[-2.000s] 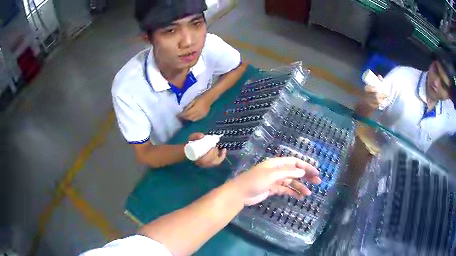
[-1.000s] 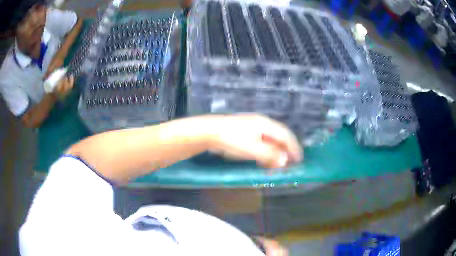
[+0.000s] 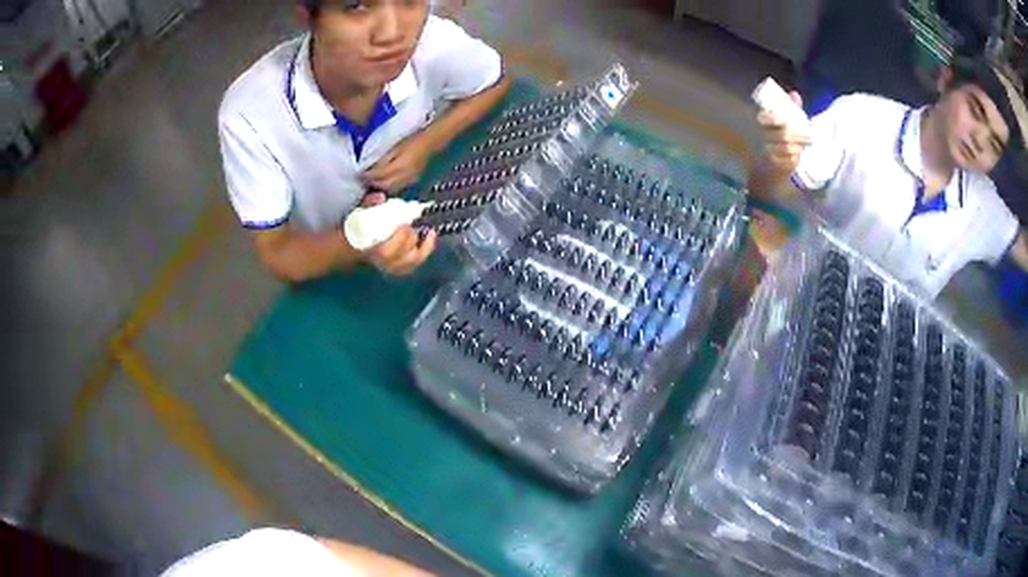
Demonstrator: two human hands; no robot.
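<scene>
A stack of clear blister trays (image 3: 513, 434) with rows of small black round parts lies on the green table (image 3: 327, 361) in front of me. Another clear tray (image 3: 541, 158) with dark rows is tilted up against its far left side. A taller stack of clear trays (image 3: 721, 496) stands at the lower right. Neither of my hands is visible. Only a white sleeve and a strip of bare arm show at the bottom edge, and the hand is out of the picture.
A seated person (image 3: 254, 169) at the left holds a white squeeze bottle (image 3: 378, 225) beside the tilted tray. Another person (image 3: 857, 141) at the upper right also holds a white bottle (image 3: 778, 104). Yellow lines mark the grey floor at the left.
The view has swung back left from the tall stack. The arm and hand that reached over the table have dropped out of view, leaving a sleeve at the bottom.
</scene>
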